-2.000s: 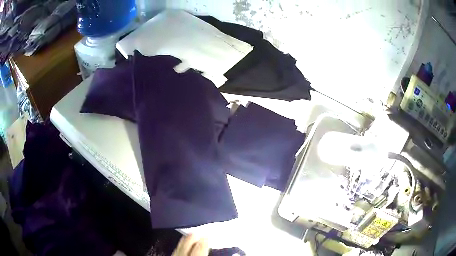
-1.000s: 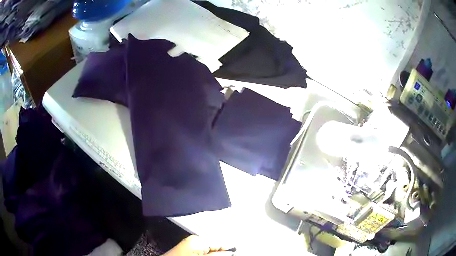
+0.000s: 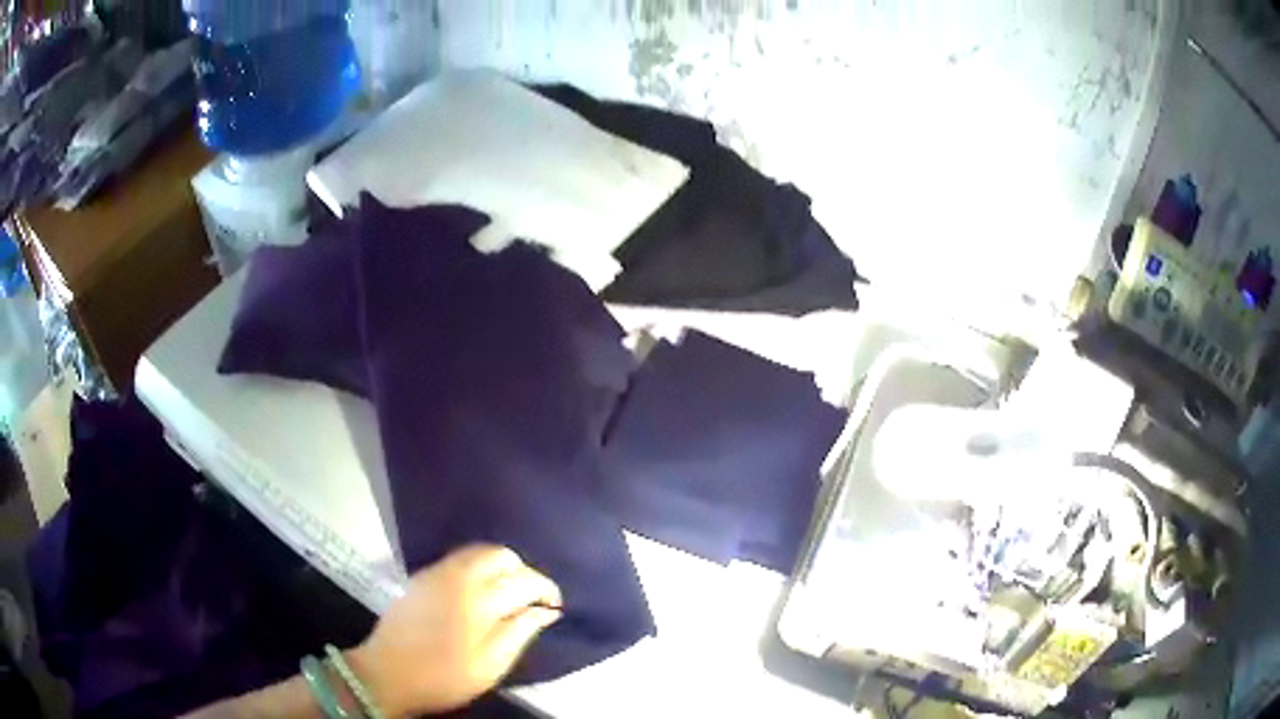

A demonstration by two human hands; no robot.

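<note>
A long dark purple panel [image 3: 477, 421] lies slanting over the table's front edge. A stack of small dark purple panels [image 3: 730, 450] lies at its right, beside the pale machine plate [image 3: 856, 520]. My left hand [image 3: 470, 625], with bangles at the wrist, reaches in from the lower left over the panel's near end. Its fingers are bent close together, and a small dark line shows at the fingertips; I cannot tell whether they grip the cloth or a small tool. My right hand is not in view.
The machine's needle area [image 3: 1032, 541] is in bright glare at right, below a control panel [image 3: 1186, 316]. A white sheet [image 3: 491, 162] lies over black pieces [image 3: 744, 239] at the back. A purple heap [image 3: 155, 562] hangs low left. A blue bottle [image 3: 274, 77] stands behind.
My left hand has come up from the bottom edge onto the near end of the long panel. The panels look unmoved on the table; the camera view has shifted slightly.
</note>
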